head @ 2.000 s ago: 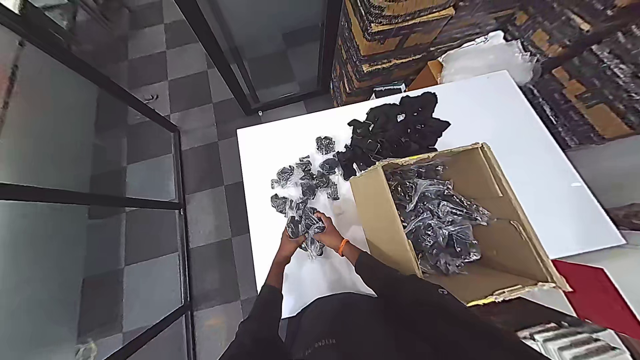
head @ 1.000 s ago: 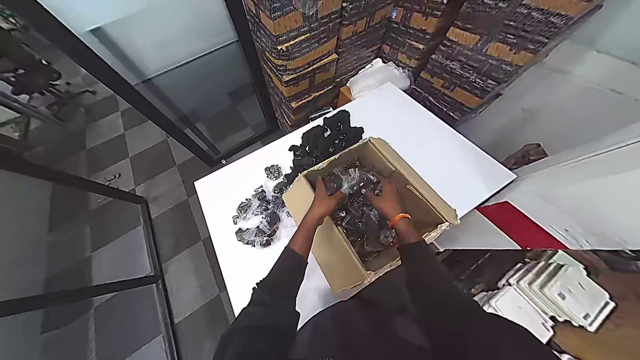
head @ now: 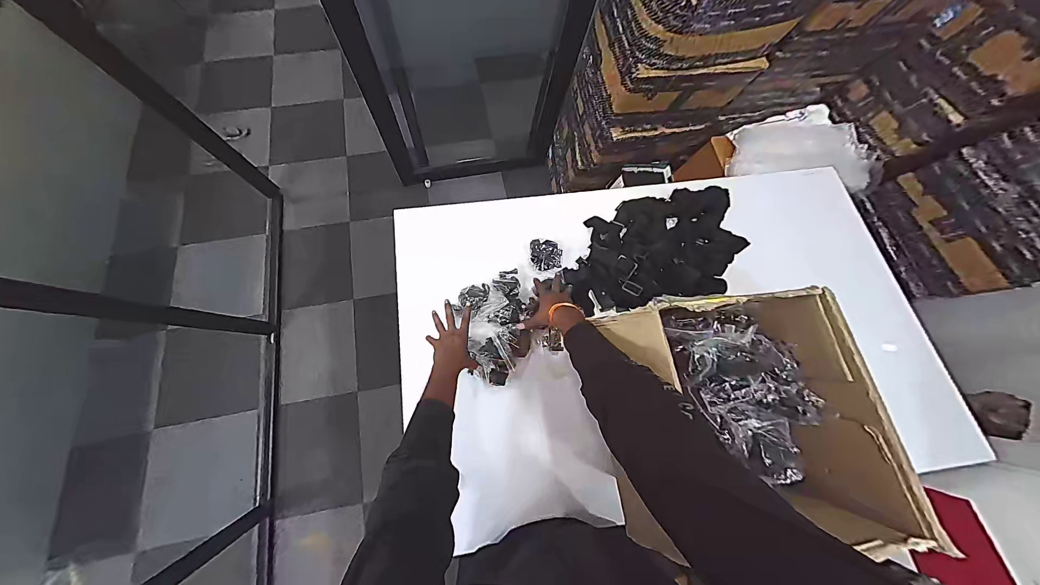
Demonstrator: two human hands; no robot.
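Observation:
Clear plastic packets with dark items inside (head: pixel 491 325) lie in a loose group on the white table. At the group's left edge is my left hand (head: pixel 451 337), its fingers spread. My right hand (head: pixel 546 305), with an orange band at the wrist, reaches to the group's right side, fingers apart. One more packet (head: pixel 545 254) lies just beyond. A heap of black strap-like pieces with buckles (head: pixel 658 244) sits to the right of my right hand. More plastic packets (head: pixel 751 390) fill part of an open cardboard box beside my right forearm.
The cardboard box (head: pixel 865 414) stands on the right part of the white table (head: pixel 861 268). Stacked cartons (head: pixel 691 73) rise behind, with a white plastic bag (head: pixel 800 146) near the far edge. A black-framed glass partition (head: pixel 272 325) stands at the left.
A second ago both hands were inside the cardboard box at the packets there; now they are at the packets on the table, left of the box. The view has swung.

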